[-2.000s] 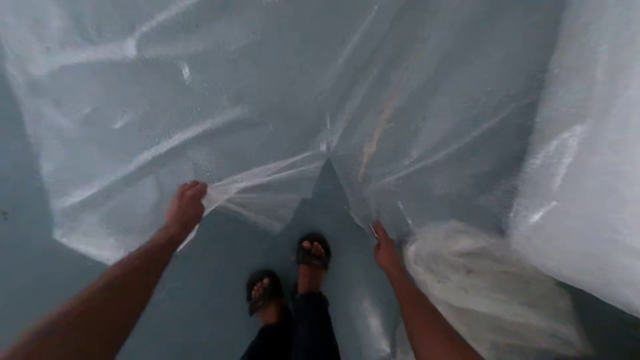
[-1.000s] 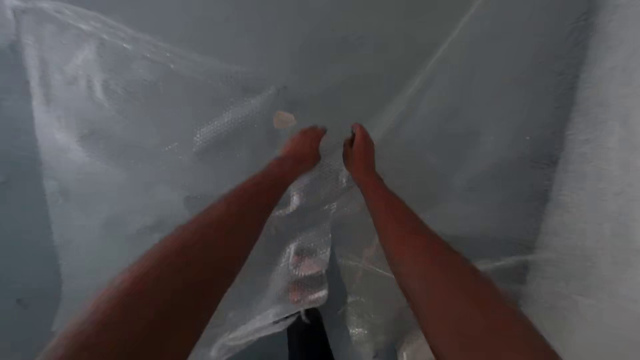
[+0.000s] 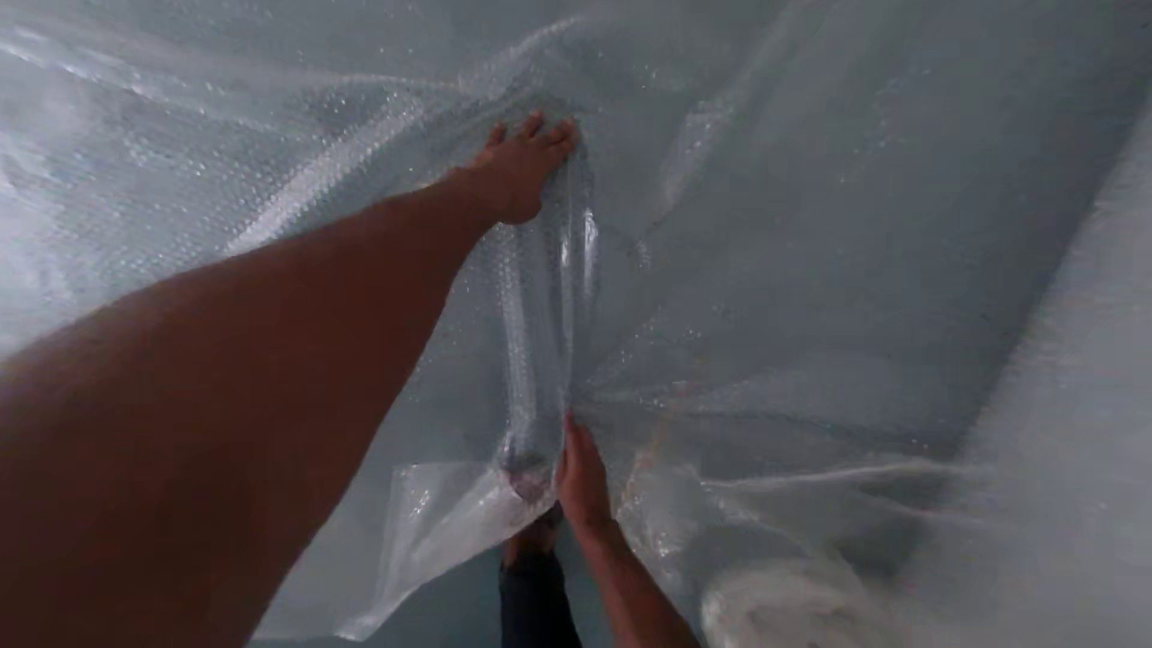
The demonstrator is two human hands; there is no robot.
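Observation:
A wide sheet of clear bubble wrap [image 3: 342, 180] covers most of the floor in view. My left hand [image 3: 526, 166] lies spread on the sheet above the middle, at the top of a long upright fold. Lower down, my right hand [image 3: 583, 472] is at the fold's right side, its fingers pointing up along the plastic; whether it pinches the film cannot be told. Below the fold, a loose flap of the sheet [image 3: 450, 522] partly covers my foot.
A large whitish roll or stack of wrap [image 3: 1071, 432] stands along the right edge. A rounded bundle of clear plastic [image 3: 783, 603] lies at the lower right. My leg in dark trousers [image 3: 537, 603] is at the bottom middle.
My hands, close together one second ago, are now apart: the left farther forward and spread open, the right nearer my foot. Two seconds ago the sheet had a gap between them.

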